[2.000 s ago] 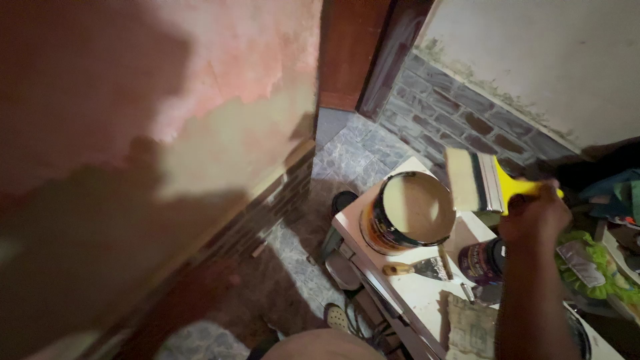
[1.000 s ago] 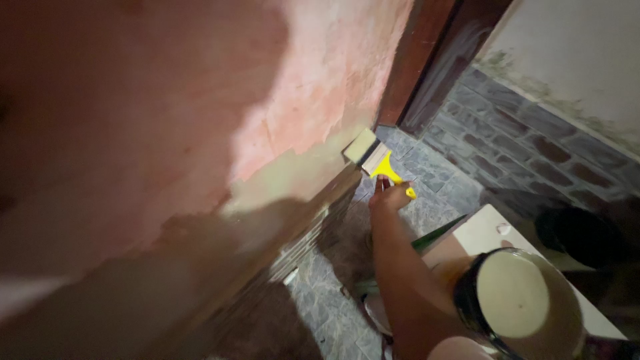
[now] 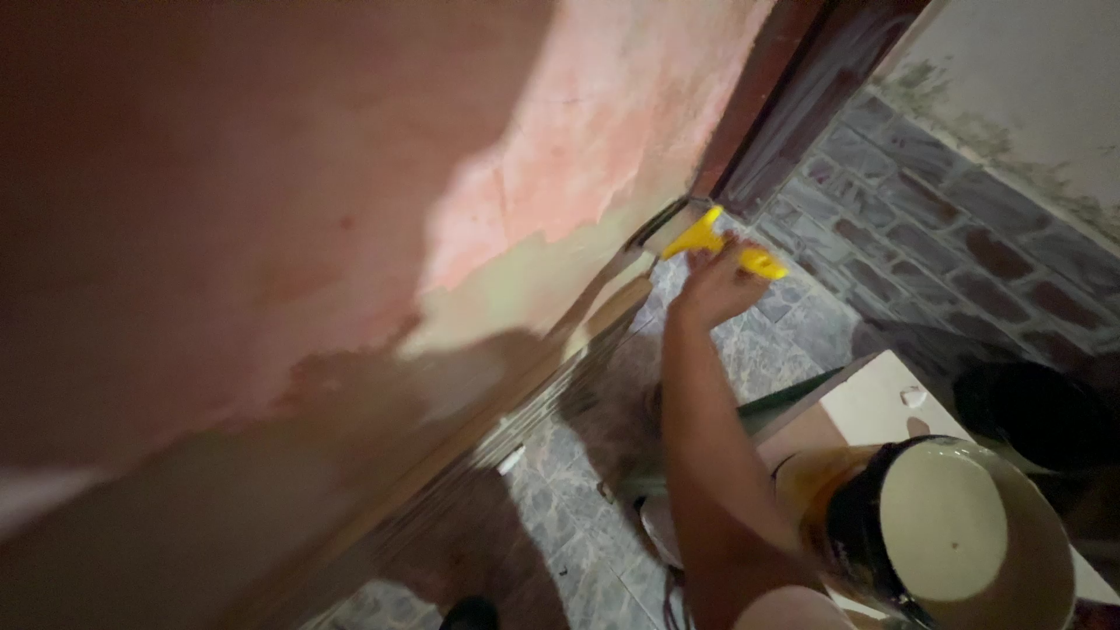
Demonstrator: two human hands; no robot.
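Note:
My right hand (image 3: 722, 284) is closed around the yellow handle of a wide paintbrush (image 3: 696, 236), its bristles against the low edge of the pink wall (image 3: 525, 175), close to the door frame. A cream-coloured painted band (image 3: 507, 297) runs along the wall's lower part, with an uneven upper edge. At the lower right, a large open paint bucket (image 3: 862, 525) of cream paint (image 3: 945, 525) stands on a white surface (image 3: 884, 402). My left hand does not show.
A dark reddish door frame (image 3: 770, 105) stands in the corner. Brick-patterned cladding (image 3: 945, 227) covers the low part of the right wall. Grey marbled tiles (image 3: 560, 507) form the floor. A dark round container (image 3: 1032, 411) is beside the white surface.
My right hand has carried the brush from above the bucket to the wall's low edge. Since one second ago, the brush has turned against the wall beside the door frame. The view has swung toward the wall.

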